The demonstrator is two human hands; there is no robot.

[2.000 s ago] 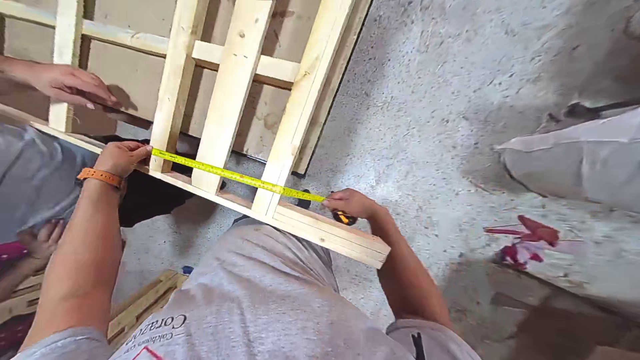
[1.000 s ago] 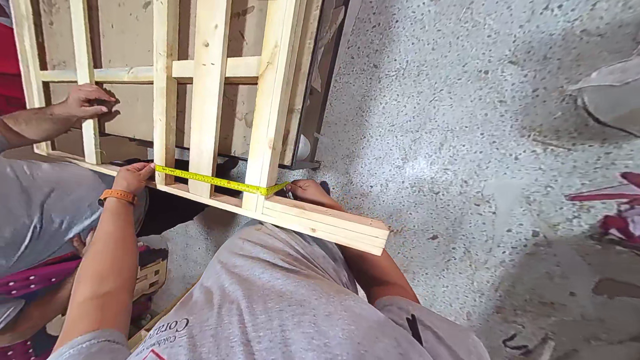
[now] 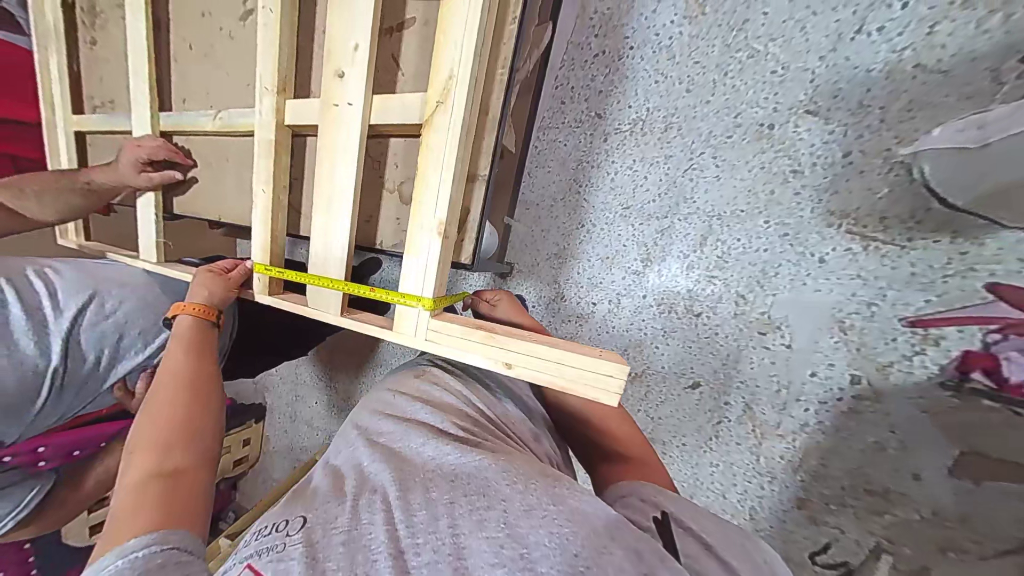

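Note:
A yellow tape measure blade (image 3: 344,286) lies stretched across several upright slats of a pale wooden frame (image 3: 340,160), just above its bottom rail. My left hand (image 3: 222,282), with an orange watch band at the wrist, pinches the blade's left end beside a slat. At the other end, my right hand (image 3: 498,308) holds the tape near the thick right-hand post, where the blade bends. The tape's case is hidden, and the forearm passes behind the doubled rail end (image 3: 552,356).
A co-worker's hand (image 3: 152,164) rests by a slat at the left. Behind the frame stands a brown board surface with a dark edge (image 3: 520,120). Pink and red cloth (image 3: 988,360) lies on the speckled floor at the right, below a pale draped object (image 3: 976,160).
My right hand has come in from beyond the right post to close beside it, and the tape now bends at the post. The view has shifted.

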